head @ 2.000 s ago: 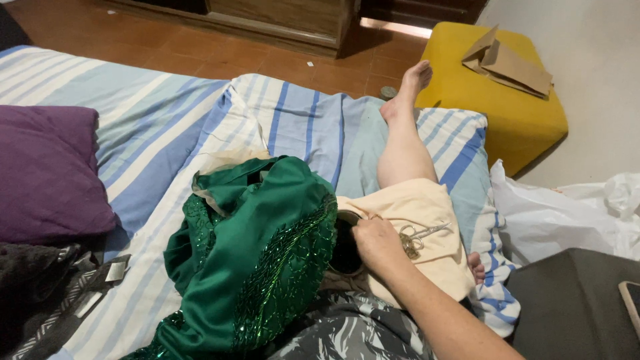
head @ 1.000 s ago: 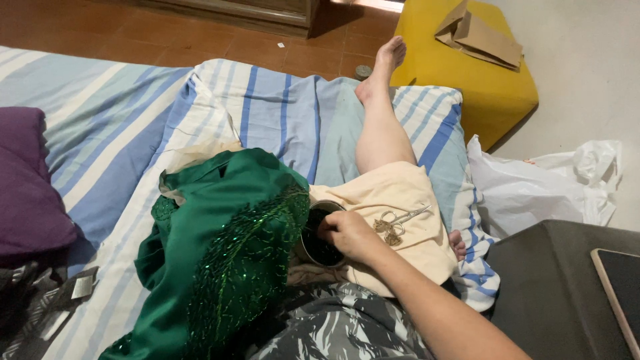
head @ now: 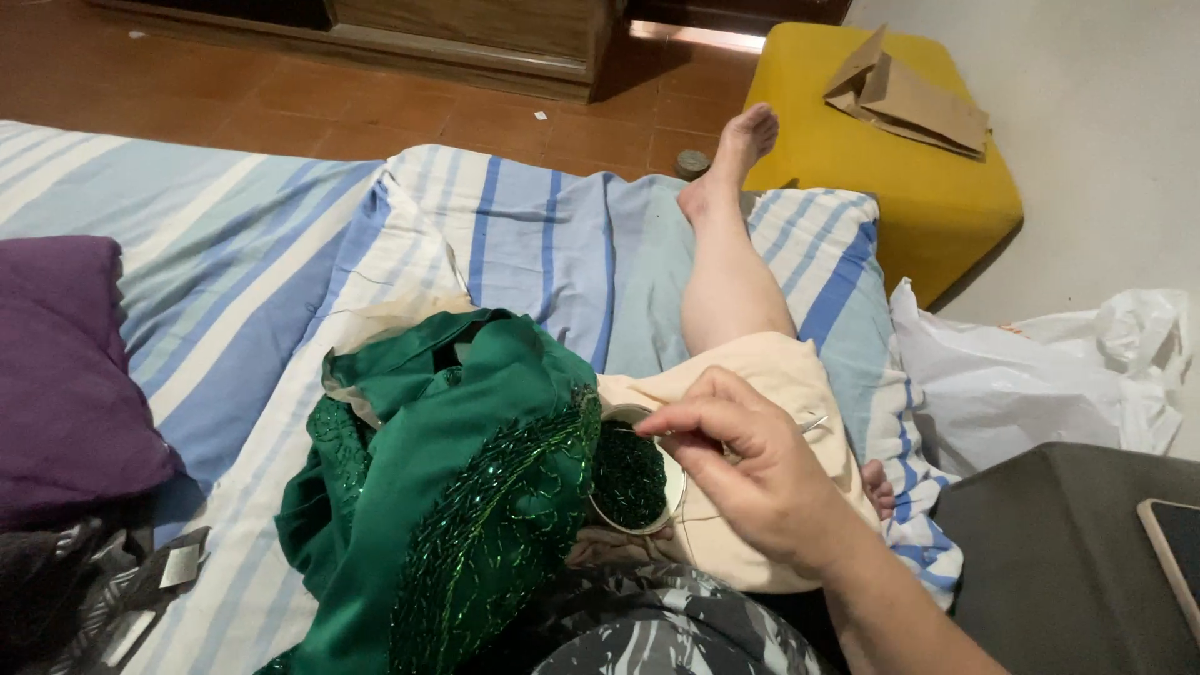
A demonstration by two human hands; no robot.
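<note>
My right hand (head: 741,459) is raised just above and right of a round container of dark green beads (head: 630,473). Its thumb and forefinger are pinched on what looks like a thin needle. Green satin fabric with beaded embroidery (head: 469,450) lies bunched over my lap, left of the container. Under my hand a cream cloth (head: 769,366) covers part of my leg, and the metal tip of a tool, seemingly scissors (head: 814,423), shows beside my knuckles. My left hand is hidden, apparently beneath the green fabric.
A striped bedsheet (head: 562,225) spreads under my legs. Purple cloth (head: 66,375) lies at left. Beyond my foot stands a yellow ottoman (head: 891,197) with a brown paper bag (head: 923,108). A white plastic bag (head: 1022,375) and a dark grey surface with a phone (head: 1177,553) are at right.
My right hand has come up out of the bead container, where its fingertips were one second ago. The beads inside show plainly now.
</note>
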